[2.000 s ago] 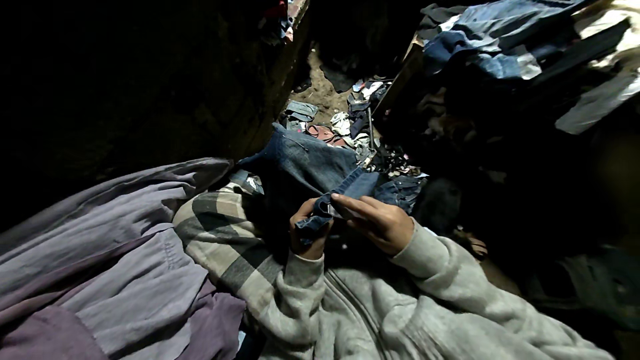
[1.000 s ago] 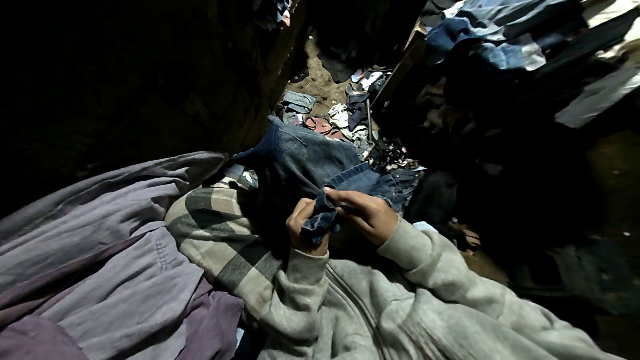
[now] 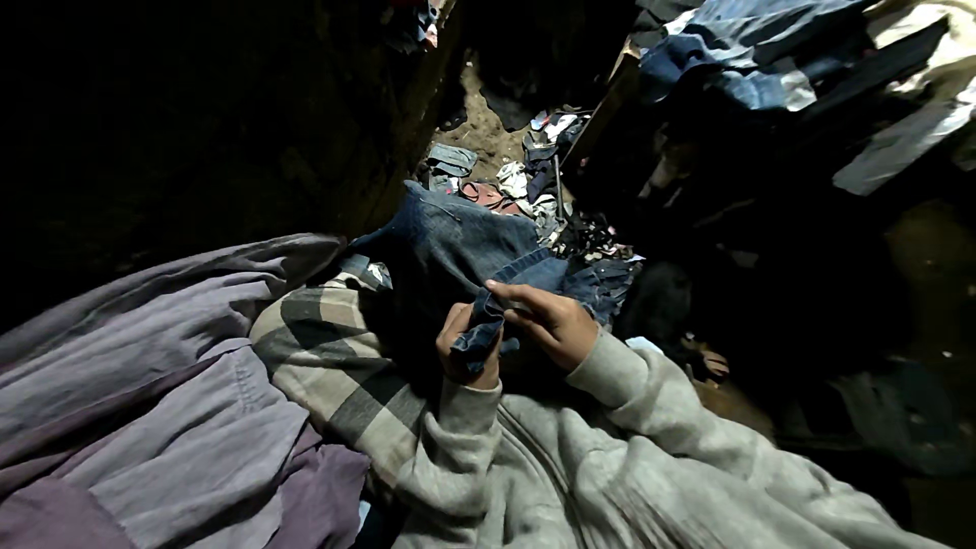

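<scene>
A blue denim garment (image 3: 473,236) lies across my lap, with a stitched hem or band running up to my hands. My left hand (image 3: 467,347) is closed around a bunched part of the denim, and a fold of it hangs over the fingers. Close on its right, my right hand (image 3: 553,320) pinches the denim edge between thumb and index finger. Whether it holds anything else is too dark to tell. Checked cloth (image 3: 335,358) covers my leg under and left of the denim.
Purple-grey cloth (image 3: 191,381) spreads at the left. Fabric scraps (image 3: 515,181) litter the ground ahead beside a dark wall. More denim garments (image 3: 709,53) are heaped at the upper right, behind a wooden edge (image 3: 602,99). Deep shadow hides much of both sides.
Both hands stay on the denim near the same place. The right hand's fingers have shifted slightly along its edge, and the bunched fold at the left hand has changed shape.
</scene>
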